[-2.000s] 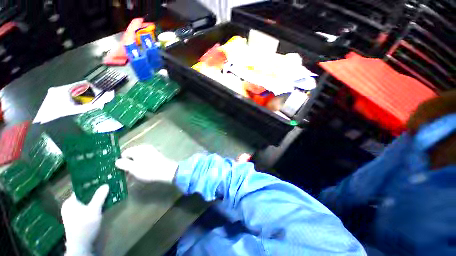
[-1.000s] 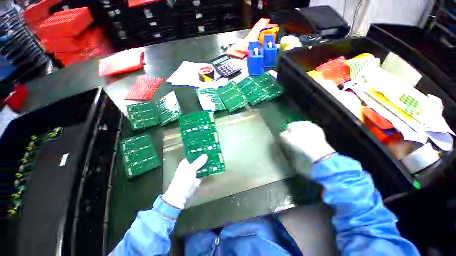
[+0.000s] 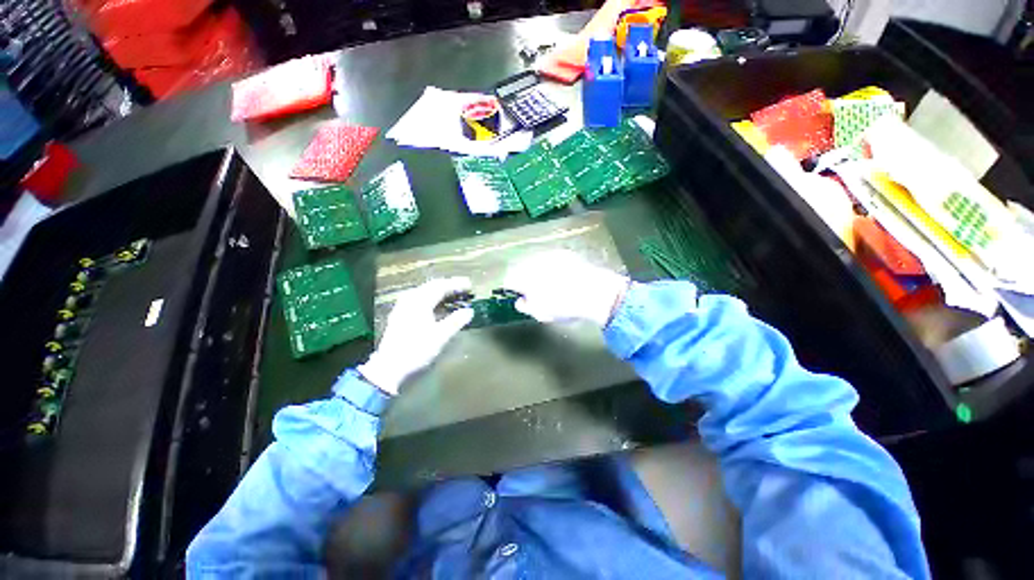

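Observation:
My left hand [image 3: 417, 329], in a white glove, grips the left end of a green PCB panel [image 3: 496, 310]. My right hand [image 3: 564, 286], also gloved in white, grips its right end. The panel is seen nearly edge-on, low over the pale work mat [image 3: 499, 380]. Dark parts show at its ends by the fingers; the hands cover much of it. More green panels [image 3: 323, 308] lie left of the mat, and others [image 3: 542, 178] lie in a row behind it.
A black tote [image 3: 96, 453] at left holds a row of small boards. Thin green strips [image 3: 680, 258] lie right of the mat, beside a deep black bin [image 3: 782, 278] of papers. Behind are a calculator [image 3: 530, 102], a tape roll [image 3: 481, 117], blue holders [image 3: 603, 85] and red bubble wrap [image 3: 332, 153].
The panel was upright in my left hand and is now turned nearly edge-on. My right hand has come in from the strips at right and taken hold of it. The view has shifted slightly.

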